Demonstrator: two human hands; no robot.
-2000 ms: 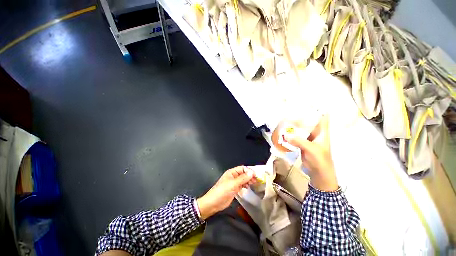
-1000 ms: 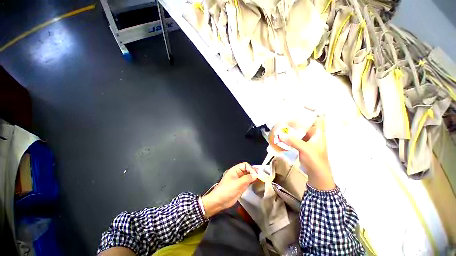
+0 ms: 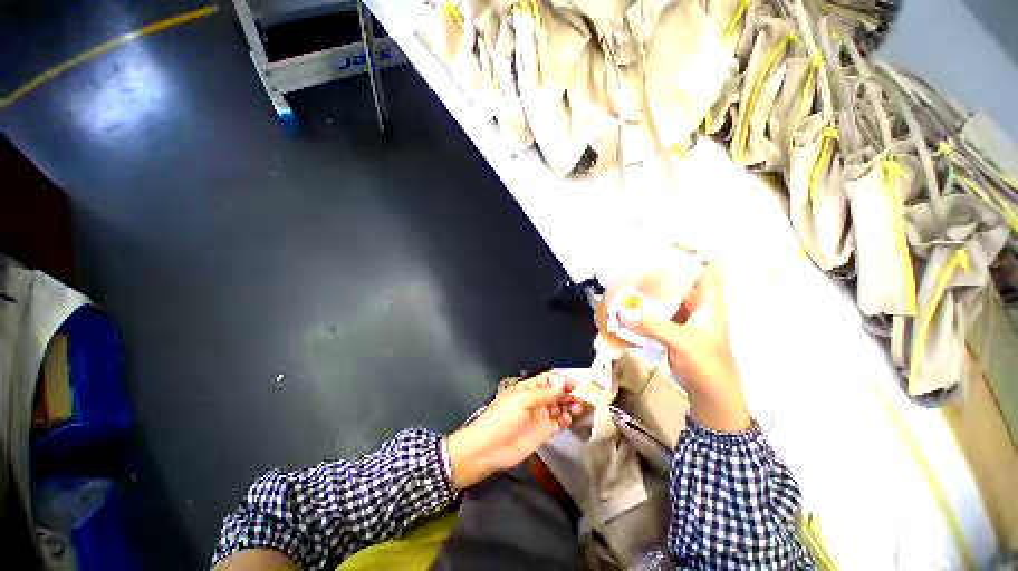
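Observation:
A part-finished beige handbag (image 3: pixel 612 480) lies on my lap against the edge of the white table. My left hand (image 3: pixel 525 422) is at the bag's top corner, its thumb and fingers pinching a small pale zipper end (image 3: pixel 592 388). My right hand (image 3: pixel 703 346) holds the glue bottle (image 3: pixel 627 315) just above that corner. The bottle's whitish body is washed out by glare, and its nozzle is hard to make out. A dark zipper line runs across the bag beside the pale end.
Heaps of beige bags with yellow edges (image 3: pixel 882 240) lie along the white table (image 3: pixel 726 212). A metal stand (image 3: pixel 324 73) is on the dark floor at the top. Blue bins (image 3: pixel 95 363) stand at the far left. A dark clamp-like piece (image 3: pixel 575 294) is at the table edge.
My left fingers have shifted slightly at the bag corner and look more spread. The glue bottle in my right hand has moved slightly left. The yellow seen at the corner two seconds ago no longer shows clearly.

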